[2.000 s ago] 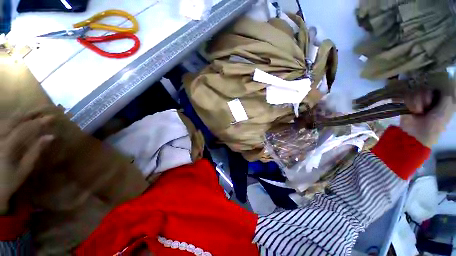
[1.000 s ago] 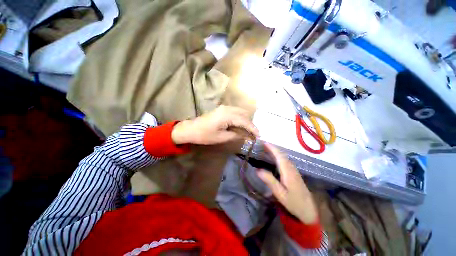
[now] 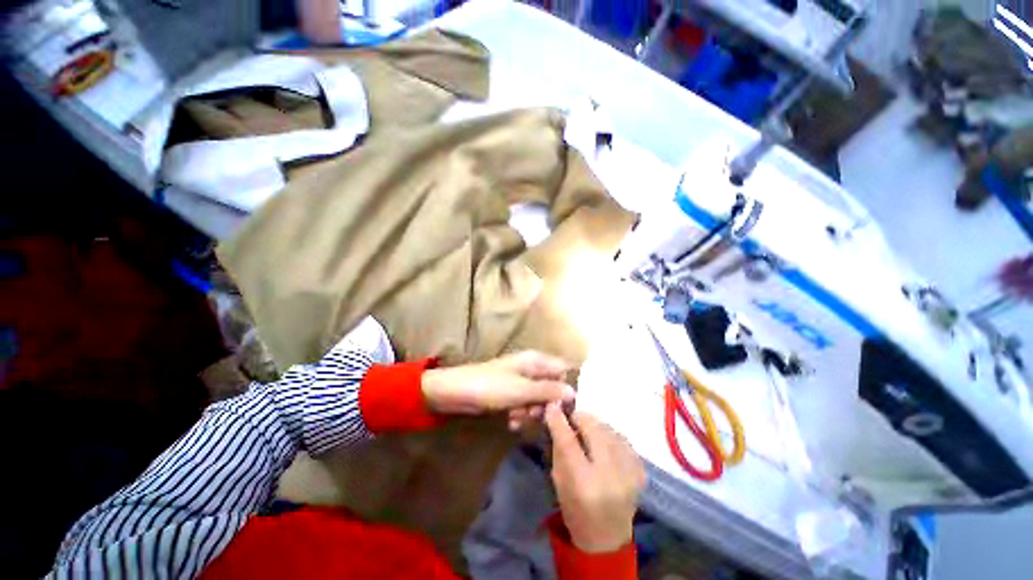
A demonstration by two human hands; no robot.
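A large khaki garment panel lies over the table and hangs over its front edge. White cloth is attached at its far left part. My left hand is over the panel's near right edge, fingers bent. My right hand is raised beside it, thumb and fingertips pinched. The fingertips of both hands meet at a small dark piece, mostly hidden by the fingers; I cannot tell exactly what it is. Part of the panel reaches the lit needle area of the sewing machine.
Scissors with red and yellow-orange handles lie right of my hands. The white JACK machine stands at the right. Crinkled clear plastic lies near the table's corner. Grey-white cloth hangs below my hands. Another orange-handled tool lies far left.
Since a second ago the view has shifted, showing more of the table's far side. My right hand has come up to my left hand, and their fingertips now meet. The brown strip between them is now mostly hidden.
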